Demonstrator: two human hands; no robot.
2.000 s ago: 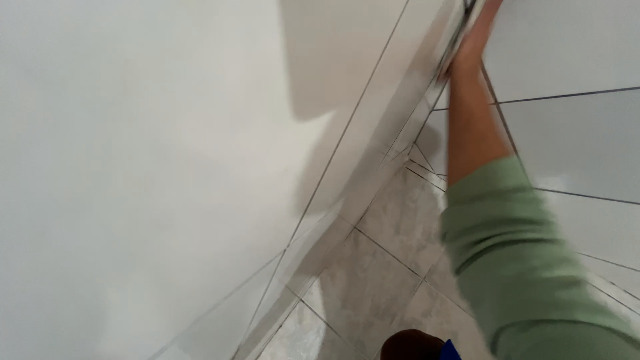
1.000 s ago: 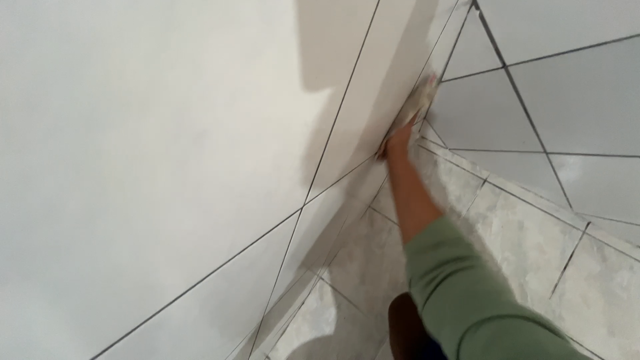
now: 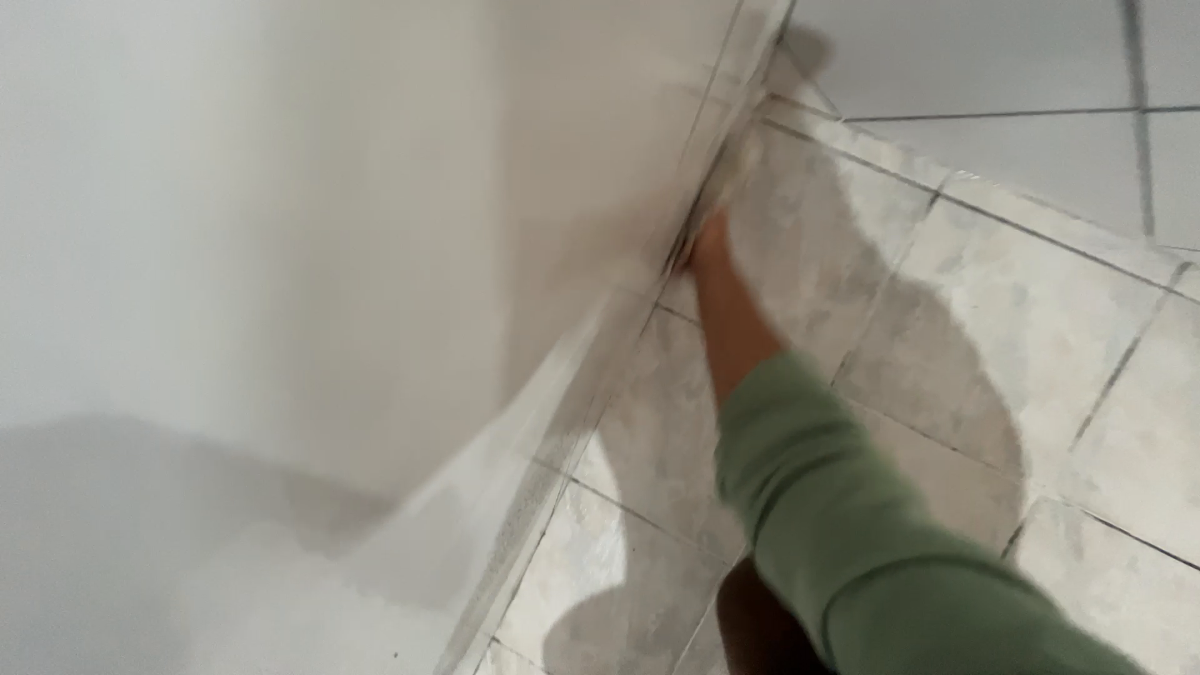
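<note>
My right hand (image 3: 708,225), at the end of a green sleeve (image 3: 825,487), reaches down to the foot of the white tiled wall (image 3: 394,234), where the wall meets the floor. It holds something pale and blurred, perhaps a cloth (image 3: 741,164), against the low edge strip near the corner. The blur hides the fingers and the exact shape of the thing. My left hand is out of the frame.
Marbled floor tiles (image 3: 1022,328) with dark joints spread below and to the right. A second wall of white tiles (image 3: 994,56) meets the first at the upper corner. Part of a knee or leg (image 3: 764,623) shows at the bottom. Shadows fall on wall and floor.
My right hand has gone from higher up beside the wall corner down to the wall's base with the pale thing. The view has shifted toward the floor.
</note>
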